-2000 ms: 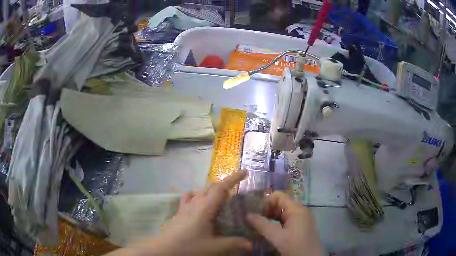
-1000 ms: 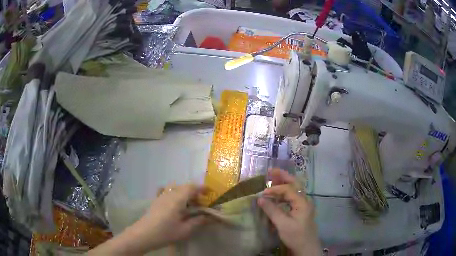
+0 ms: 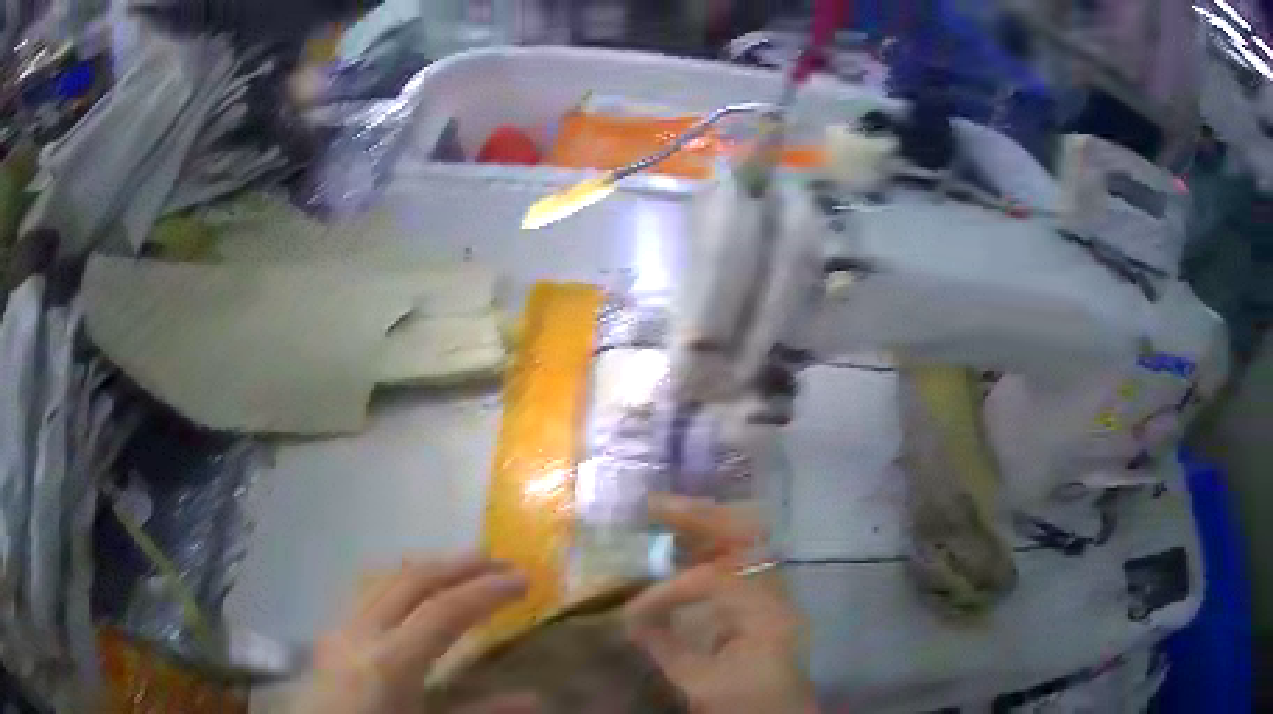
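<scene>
An olive-brown piece of cloth (image 3: 559, 667) lies at the front edge of the machine table, cut off by the bottom of the picture. My left hand (image 3: 419, 635) rests at its left end; blur hides whether the fingers grip it. My right hand (image 3: 719, 614) holds the cloth's right end between thumb and fingers, in front of the needle area. The white sewing machine head (image 3: 740, 286) stands behind my right hand. The shiny needle plate (image 3: 628, 405) and the yellow-orange tape (image 3: 545, 433) lie behind the cloth.
A pale olive sleeve piece (image 3: 237, 342) lies left of the tape. Grey-white folded pieces (image 3: 49, 474) are heaped far left. A band bundle (image 3: 952, 488) lies under the machine arm. A white tray (image 3: 461, 84) and a lit gooseneck lamp (image 3: 566, 202) are behind.
The view has shifted and blurred, so the table appears further left. The cloth's olive-brown face now shows between my hands, its pale part less visible. My left hand looks flatter and more spread.
</scene>
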